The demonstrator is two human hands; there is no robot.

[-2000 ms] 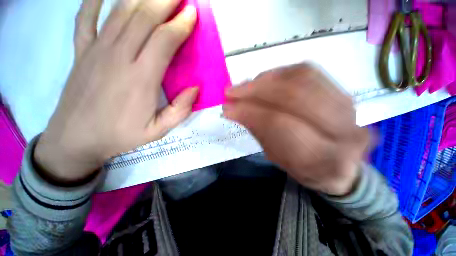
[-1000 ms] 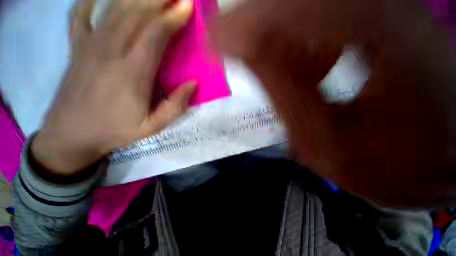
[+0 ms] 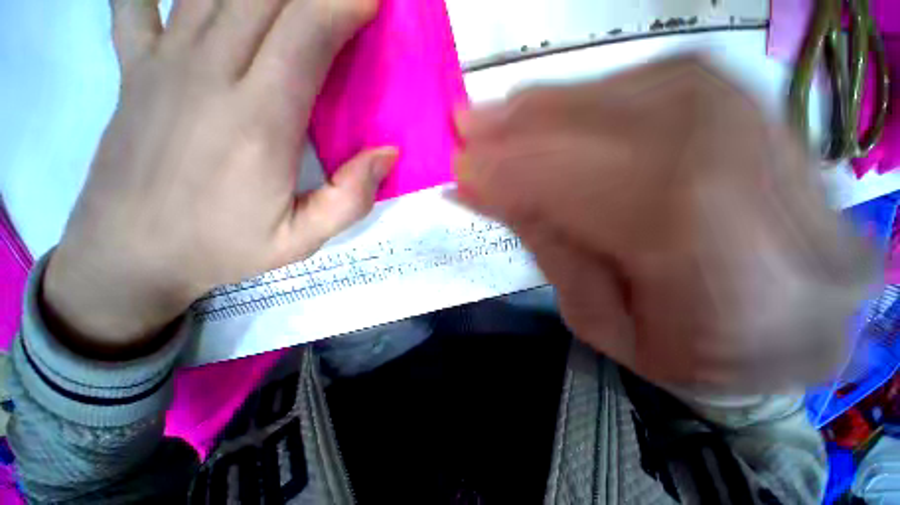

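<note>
A hot-pink fabric panel (image 3: 400, 99) lies on the white machine table, its upper part cut off by the top edge of the picture. My left hand (image 3: 212, 148) lies flat on the panel's left side, fingers spread, thumb near its lower edge. My right hand (image 3: 651, 217) is blurred, with thumb and fingertips together at the panel's right edge near the lower corner. Whether a narrow strip lies between those fingertips cannot be seen. The needle and presser foot are out of the picture.
Brass-coloured scissor handles (image 3: 839, 84) lie at the upper right beside pink pieces (image 3: 878, 123). A printed ruler (image 3: 326, 281) runs along the table's front edge. A blue basket (image 3: 863, 340) stands below at right. Pink cloth (image 3: 222, 395) hangs below the front edge at left.
My right hand rose close to the camera one second ago and is now back down at the panel's right edge. My left hand has stayed on the panel, with only a slight shift.
</note>
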